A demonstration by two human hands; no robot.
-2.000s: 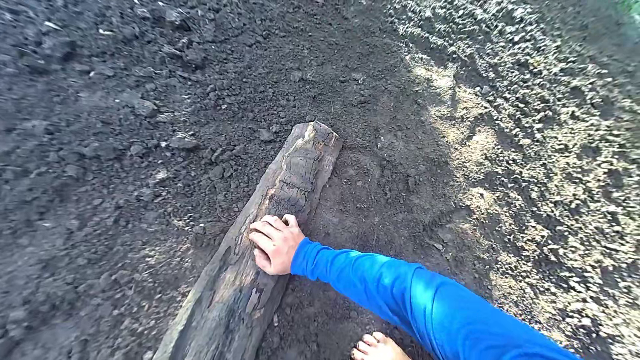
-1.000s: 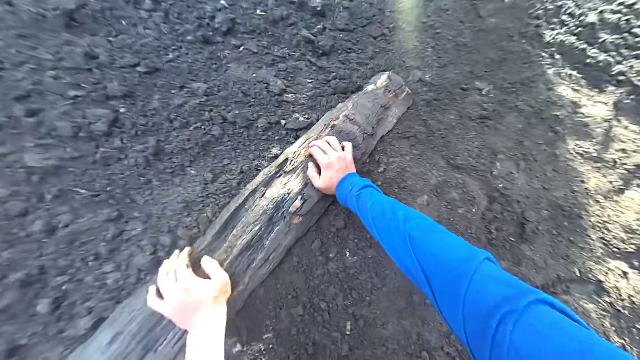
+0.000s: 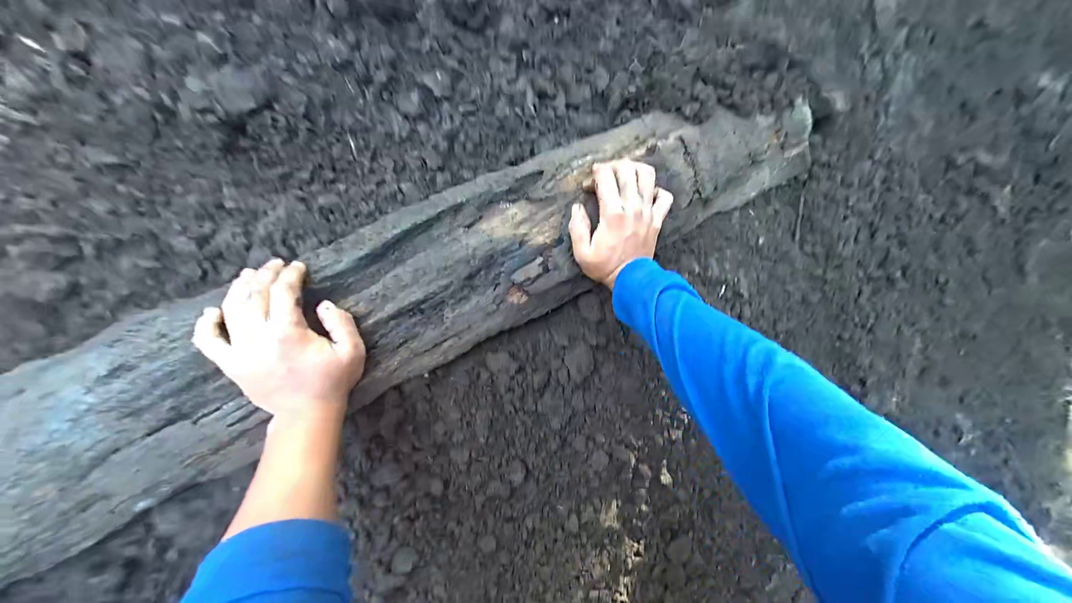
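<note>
A thick weathered wooden log (image 3: 469,260) lies slantwise across the dark soil, from the lower left edge to the upper right. My left hand (image 3: 289,335) rests on its left part, palm down with fingers spread and bent over the top. Farther right, my right hand (image 3: 621,219) presses on the log close to its right end, its fingers curled on the upper surface. Both hands touch the bark-like, cracked wood, and neither closes around it. Blue sleeves cover my arms. The log's left end is out of view.
Loose, crumbly dark soil (image 3: 209,151) with clods lies behind the log. More soil (image 3: 502,469) spreads in front of it, with small pale bits near the bottom.
My left hand, absent two seconds ago, came onto the log by one second ago. The log now lies flatter across the view, which has shifted. My foot no longer shows.
</note>
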